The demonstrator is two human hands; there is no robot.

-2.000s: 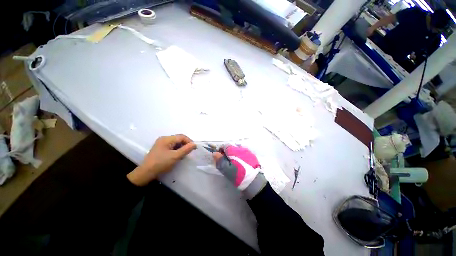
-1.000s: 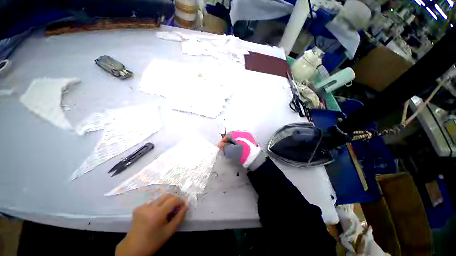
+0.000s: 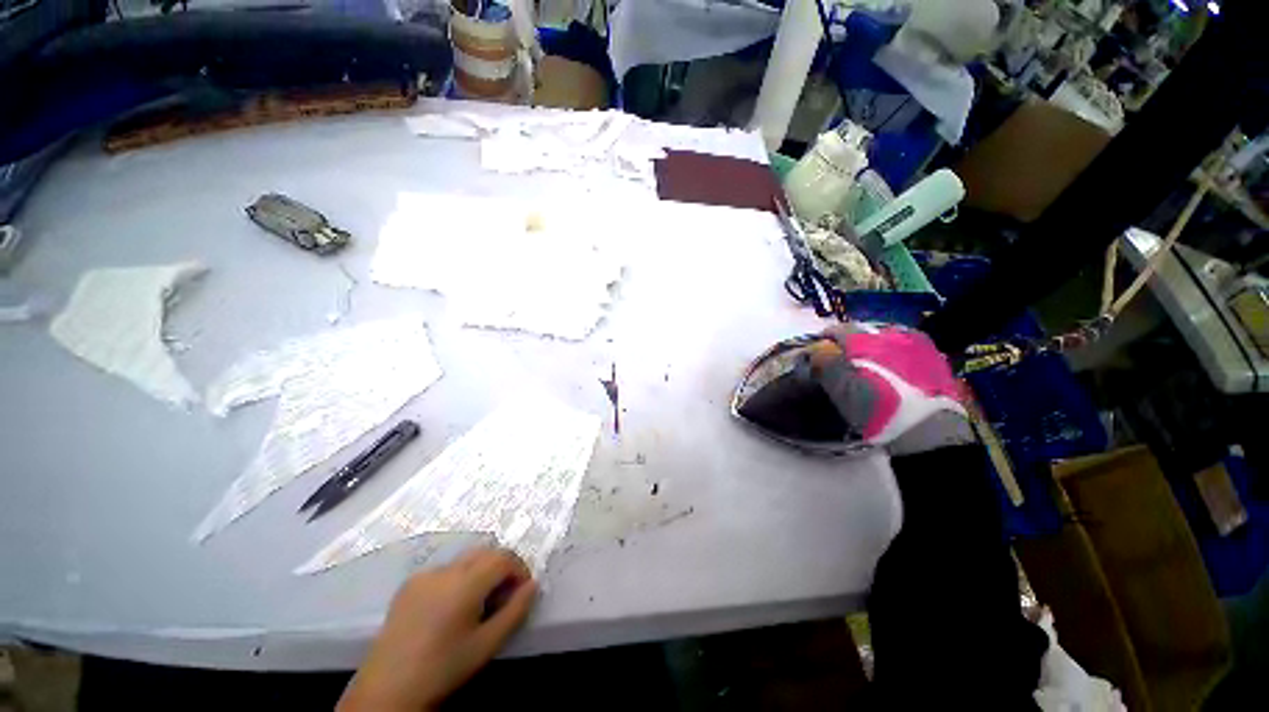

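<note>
A white textured fabric panel [image 3: 480, 480] lies flat near the front edge. My bare left hand [image 3: 452, 612] is curled at its lower corner, fingertips on the fabric. My gloved right hand [image 3: 905, 383], pink, white and grey, is closed on top of the steam iron [image 3: 793, 406] at the table's right edge; the handle is hidden under it. Dark thread snips [image 3: 359, 470] lie left of the panel. A second panel [image 3: 327, 403] lies beyond the snips, and a third piece [image 3: 123, 327] is farther left. A small dark pointed tool [image 3: 612, 397] lies right of the panel.
White fabric layers [image 3: 487, 264] lie at the centre back, near a reddish-brown card [image 3: 717, 180]. A grey-brown wrapped tool [image 3: 297, 223] is at back left. Scissors [image 3: 810, 285] and a green basket [image 3: 912, 274] are at the right. Dark specks dot the front.
My right hand has left the small pointed tool, which now lies on the table, and moved right onto the iron. My left hand has stayed at the panel's lower corner.
</note>
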